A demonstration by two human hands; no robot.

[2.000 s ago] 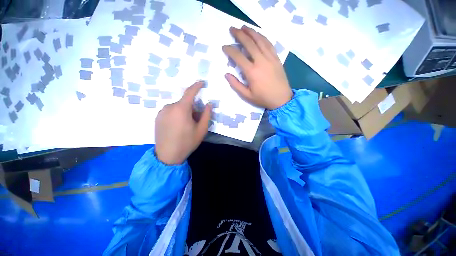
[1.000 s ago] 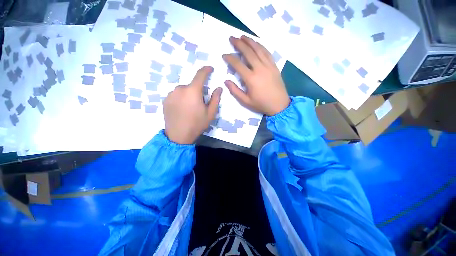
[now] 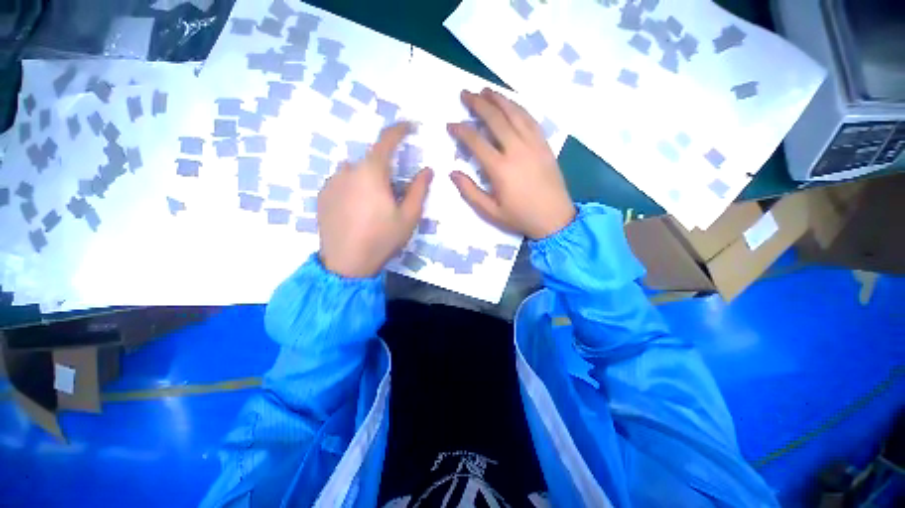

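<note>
Small flat grey pieces (image 3: 249,175) lie spread over white paper sheets (image 3: 149,258), some singly and some overlapping. My left hand (image 3: 367,203) is over the middle sheet, slightly blurred, with thumb and index finger apart beside a few grey pieces. My right hand (image 3: 514,164) lies palm down near the right edge of the same sheet, fingers spread, partly covering grey pieces. No piece is seen gripped in either hand, though what is under the fingers is hidden. More grey pieces lie on the right sheet (image 3: 605,119).
A white-grey box device with a dark panel, possibly a scale (image 3: 839,134), stands at the right. Clear plastic bags (image 3: 69,30) lie at the far left. Open cardboard boxes (image 3: 729,263) are below the bench edge, and another box (image 3: 84,377) is at lower left.
My left hand has moved up and right from its place two seconds ago, then slightly left. My right hand has stayed nearly in place. The view has shifted slightly.
</note>
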